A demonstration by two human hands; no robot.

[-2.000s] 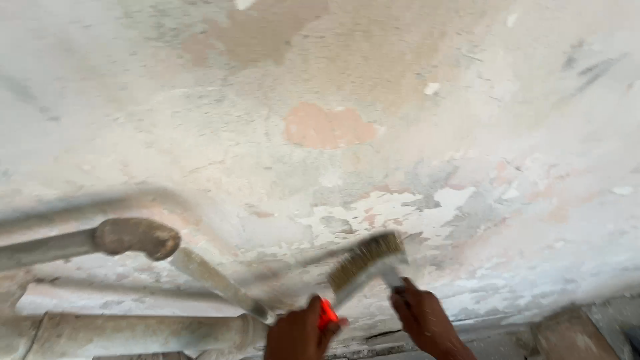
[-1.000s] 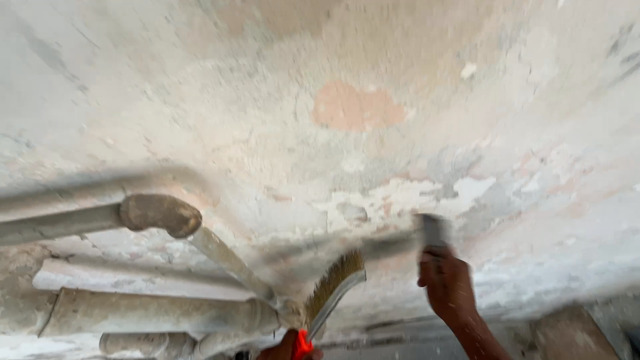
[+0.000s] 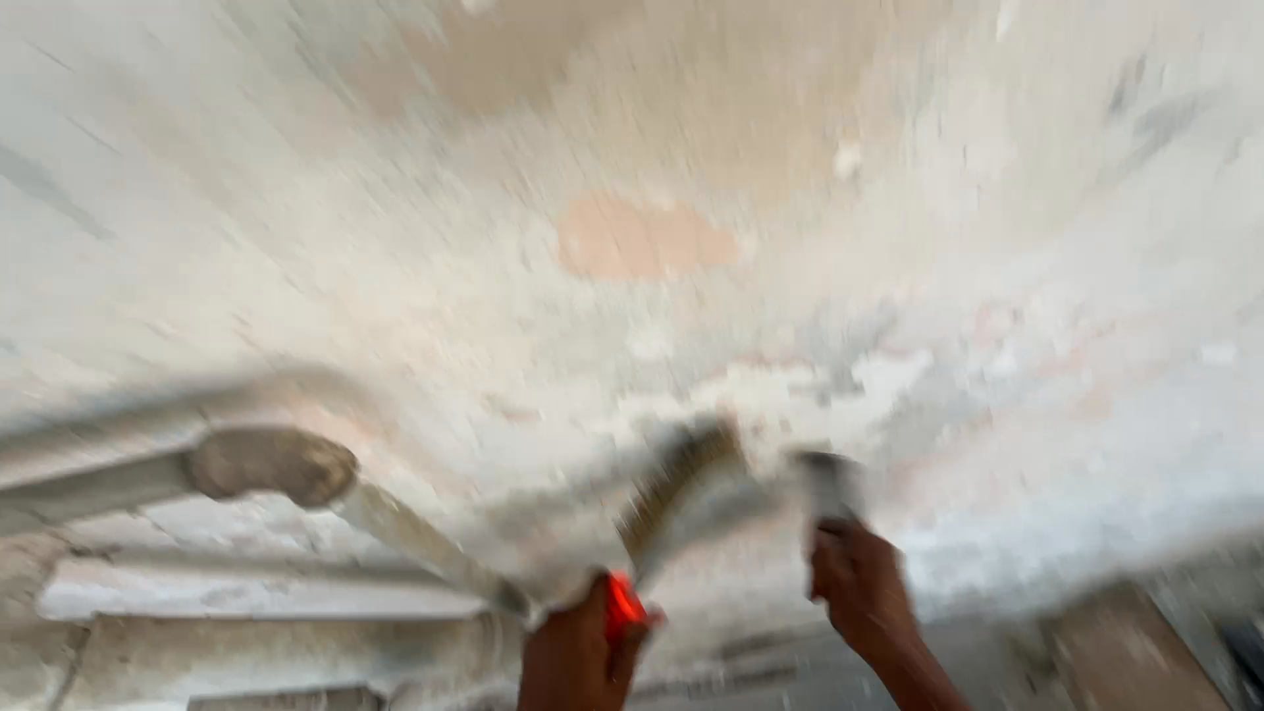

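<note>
At the lower middle, my left hand (image 3: 583, 642) grips the red handle of a wire brush (image 3: 686, 489), whose curved row of brownish bristles is blurred and lies over the wall. To the right, my right hand (image 3: 861, 588) is closed on a scraper (image 3: 828, 482) with a dark handle and a grey blade pointing up at the wall. Brush and scraper are apart. Behind them the plaster wall (image 3: 642, 237) shows peeling white paint, a salmon-coloured patch and grey spots. Whether either tool touches the wall cannot be told.
A pipe with a rough elbow (image 3: 275, 464) runs along the wall at left and slopes down toward my left hand. Thicker pipes (image 3: 247, 652) cross the lower left. A brownish block-like object (image 3: 1131, 647) stands at the lower right.
Since one second ago, my left hand and the brush have come up and right, nearer the scraper. Two seconds ago the brush and scraper were close together in view; now a gap separates them.
</note>
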